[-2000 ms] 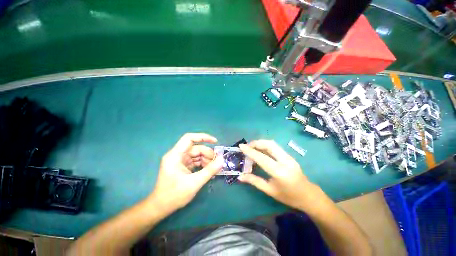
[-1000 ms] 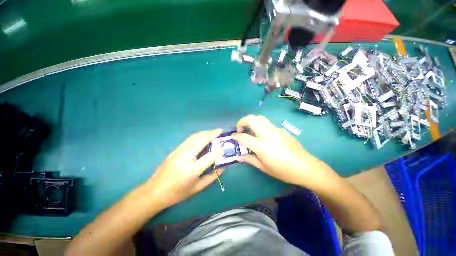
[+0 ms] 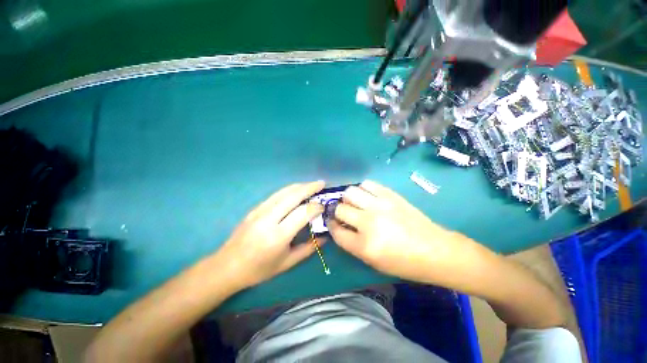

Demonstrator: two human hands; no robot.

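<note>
A black plastic housing with a white frame-shaped insert (image 3: 318,224) in it is held between my two hands, low at the middle of the view. My left hand (image 3: 275,228) grips its left side. My right hand (image 3: 377,225) is on its right side, with bent fingers over the round opening. A thin yellow and black wire lead (image 3: 321,254) hangs from it towards me and ends in a tiny pale connector. The fingers hide much of the part.
A heap of white and silver frame-shaped inserts (image 3: 532,170) lies right, with a pale strip (image 3: 424,183) beside it. The blurred electric screwdriver (image 3: 454,64) hangs above. Black housings (image 3: 79,261) are at left. A red box (image 3: 562,41) is behind; blue crates (image 3: 616,283) stand lower right.
The insert, first held up showing its face, now sits in the black housing with its wire hanging out. My right fingers have moved over its middle. The view has shifted.
</note>
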